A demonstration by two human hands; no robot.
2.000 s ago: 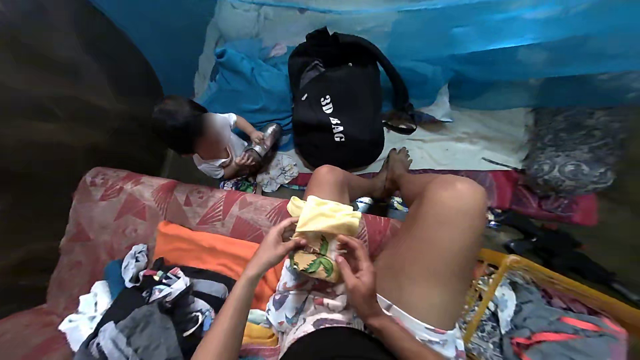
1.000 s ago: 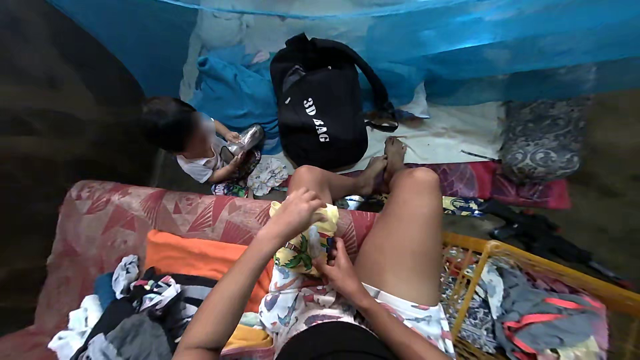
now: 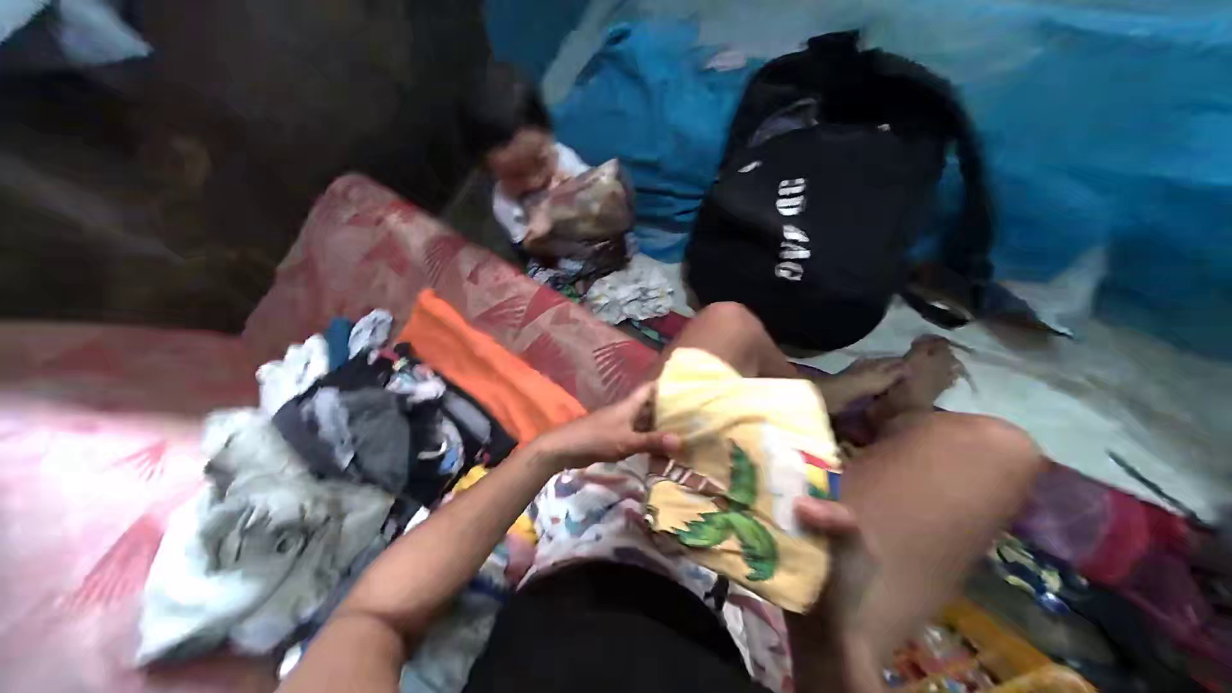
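A yellow garment [image 3: 741, 462] printed with a green palm tree lies spread over my lap, held between my two hands. My left hand [image 3: 621, 428] grips its left edge, thumb on top of the cloth. On the lower right edge is my right hand [image 3: 837, 539], blurred, its thumb over the front and the other fingers hidden behind. Beneath the cloth are my patterned white shorts [image 3: 587, 510]. Left of my lap sits a heap of mixed clothes [image 3: 356, 433], beside a folded orange cloth [image 3: 491, 366].
A small child [image 3: 525, 164] sits beyond the red patterned cushion [image 3: 433, 250], holding a shiny packet [image 3: 582, 207]. A black backpack [image 3: 818, 202] stands before blue netting [image 3: 1078, 173]. Part of a yellow plastic basket [image 3: 1001, 645] shows at the lower right.
The yellow garment, bunched and partly covered by my hands one second ago, is now spread flatter with its palm print showing. The child's packet is raised closer to the face. The view has swung left.
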